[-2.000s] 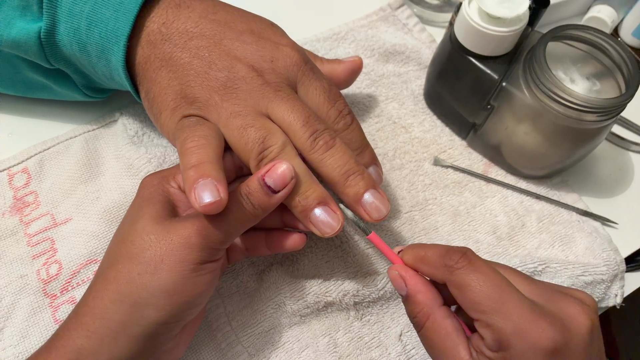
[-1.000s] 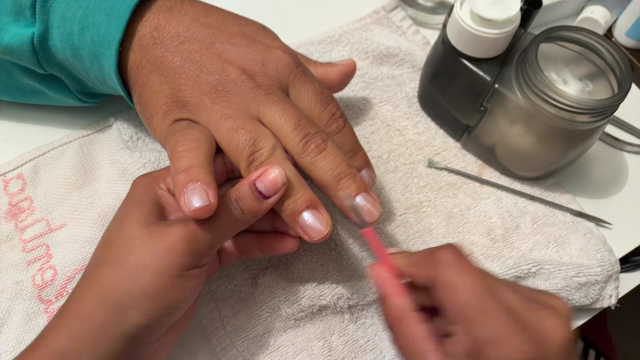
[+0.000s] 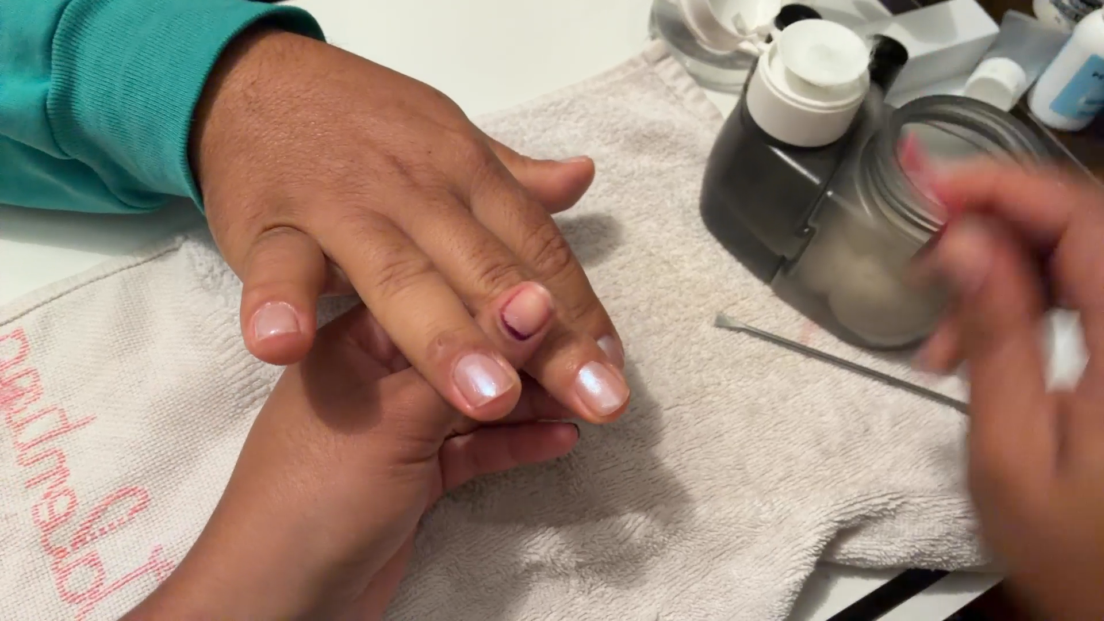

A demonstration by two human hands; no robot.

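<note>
My left hand [image 3: 371,431] supports another person's hand [image 3: 362,172] from below, its thumb lying between two of that hand's fingers. The other hand lies palm down, fingers spread, with a pale pearly coat on its nails; a teal sleeve [image 3: 121,103] covers its wrist. At the right, my right hand [image 3: 1026,345] is raised and blurred, with a pink-handled tool [image 3: 918,168] between its fingers, in front of a smoky translucent jar [image 3: 880,276]. The tool's tip cannot be made out. A thin metal manicure tool [image 3: 828,355] rests on the light towel [image 3: 733,457] beside the jar.
Joined to the jar is a dark container with a white pump cap [image 3: 806,82]. Behind stand a clear glass bowl [image 3: 707,43], a white box [image 3: 940,39] and white bottles [image 3: 1069,82]. The towel bears red stitched writing at left and covers a white table [image 3: 414,30].
My right hand has moved up and right, away from the other person's fingertips, with the pink tool. My left thumb has shifted from beside the ring finger to between the ring and middle fingers.
</note>
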